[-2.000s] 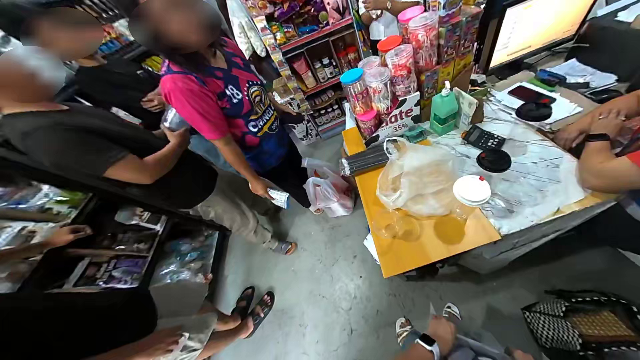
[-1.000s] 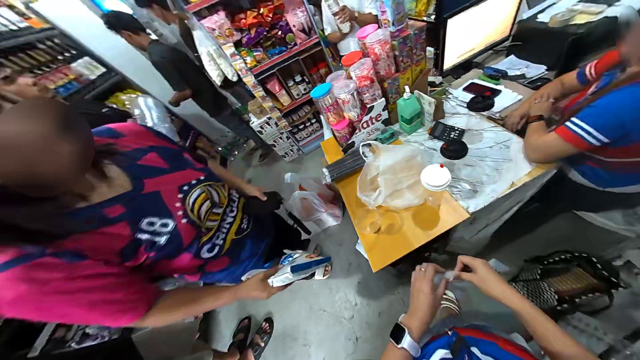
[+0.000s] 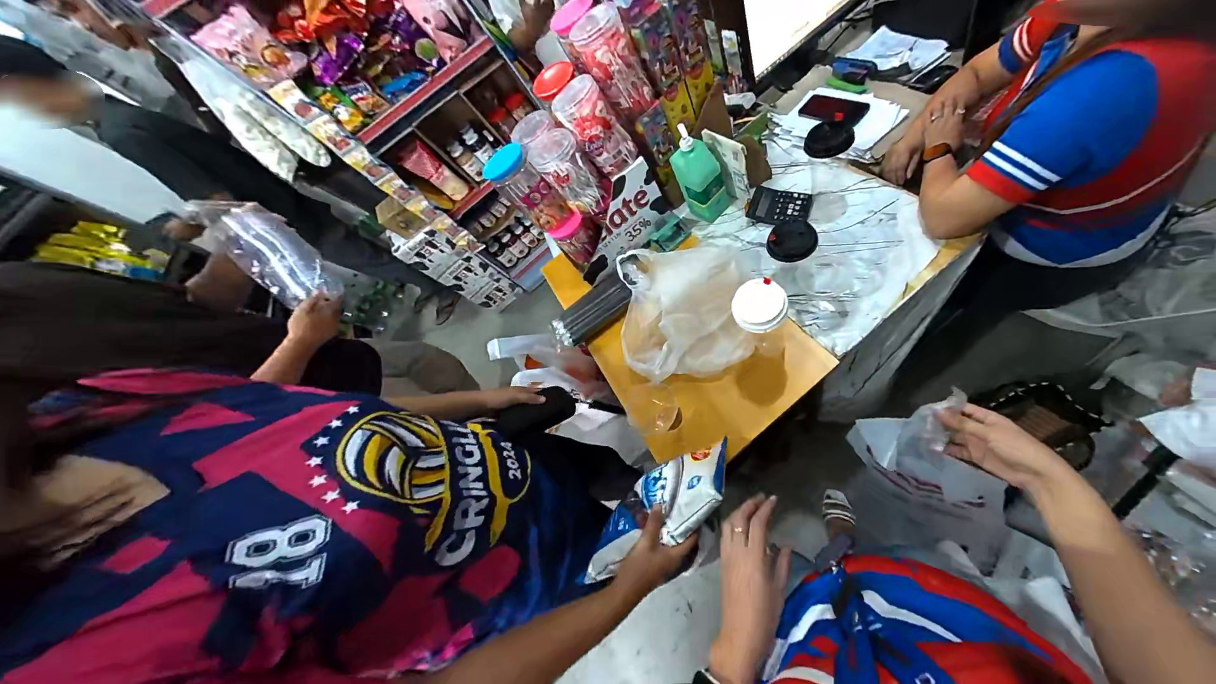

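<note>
My left hand (image 3: 750,560), fingers apart and holding nothing, is beside a blue and white plastic packet (image 3: 689,489). Another person's hand (image 3: 660,551) grips that packet from the left. Out to the right, my right hand (image 3: 997,442) pinches the top of a thin clear plastic bag (image 3: 926,446). A white plastic bag (image 3: 879,503) hangs or lies just below it; whether I hold that one too, I cannot tell. On the yellow tabletop (image 3: 708,427) stand a crumpled white plastic bag (image 3: 684,304) and a clear cup with a white lid (image 3: 760,309).
Candy jars (image 3: 560,161), a green pump bottle (image 3: 700,176) and a calculator (image 3: 779,204) crowd the counter. A person in a blue and red shirt (image 3: 1073,171) leans on its right end. Someone in a pink and navy jersey (image 3: 285,494) stands close on the left. A woven basket (image 3: 1040,423) is on the right.
My hands were close together one second ago and are now far apart, the right one out to the right at a clear bag. The person's packet has come beside my left hand.
</note>
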